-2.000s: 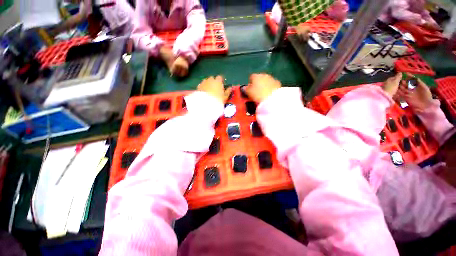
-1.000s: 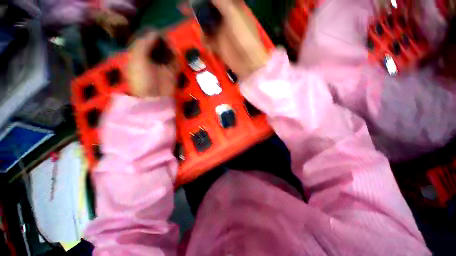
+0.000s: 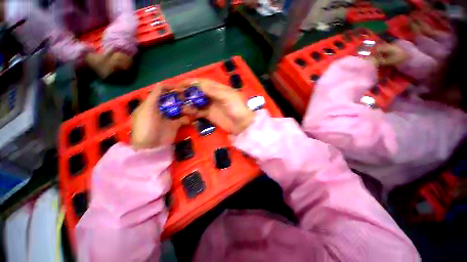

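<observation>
My left hand (image 3: 151,120) holds a smartwatch (image 3: 170,104) with its blue-violet screen lit and facing up. My right hand (image 3: 224,105) holds a second smartwatch (image 3: 195,96), also lit blue-violet, close beside the first. Both hands are above the orange-red pocketed tray (image 3: 225,190), near its back half. Dark watch units sit in the tray's pockets, such as one at the front (image 3: 193,184). One unit at the right (image 3: 256,103) shows white glare. My hands and sleeves hide part of the tray.
Paper sheets (image 3: 43,225) lie left of the tray. A pale box (image 3: 18,102) stands at the far left. A person's hands (image 3: 110,62) rest across the green bench mat (image 3: 205,45). On the right, another person's hand (image 3: 391,53) is over a second orange-red tray (image 3: 292,84).
My hands have come together from over the tray's back edge, and the two watches they hold now show lit screens. The tray appears lower and turned in the view.
</observation>
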